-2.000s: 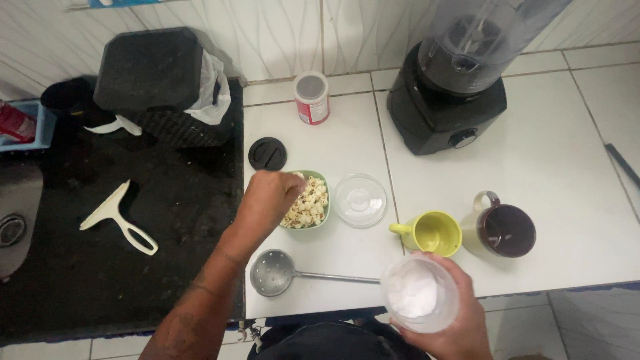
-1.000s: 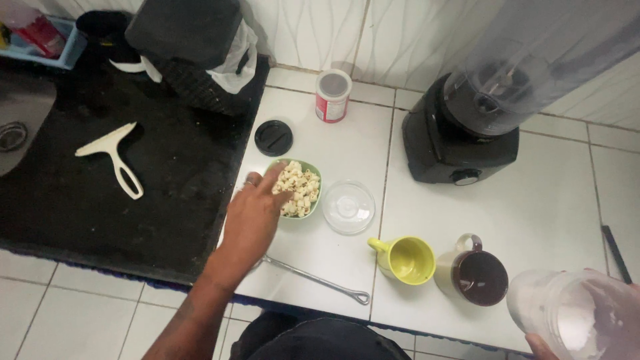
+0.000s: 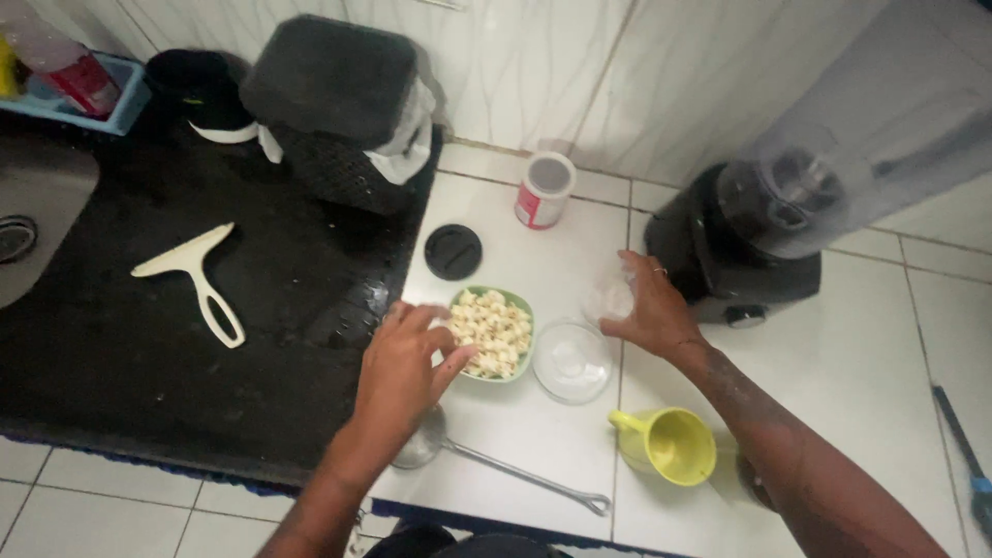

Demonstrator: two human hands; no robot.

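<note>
My left hand point(image 3: 411, 360) is at the left rim of a green bowl point(image 3: 529, 341) of popcorn point(image 3: 492, 333), fingers spread and thumb over the rim; nothing shows in its grasp. Around a small clear plastic container point(image 3: 611, 298) with white contents curl the fingers of my right hand point(image 3: 655, 310), up and right of the bowl. A clear round lid point(image 3: 573, 363) lies right of the bowl, and a black round lid point(image 3: 453, 252) behind it. Partly hidden by my left wrist is a metal skimmer point(image 3: 527, 475), its handle pointing right.
A yellow mug point(image 3: 678, 446) stands front right, with a dark mug point(image 3: 756, 480) mostly behind my right forearm. A blender point(image 3: 752, 256) and a white-and-red can point(image 3: 546, 190) are near the wall. A cream squeegee point(image 3: 205, 283), lidded black bin point(image 3: 333, 77) and sink point(image 3: 46, 201) are left.
My right hand has moved with the container from the front right to beside the clear lid. My left hand has drawn back from over the popcorn to the bowl's left rim.
</note>
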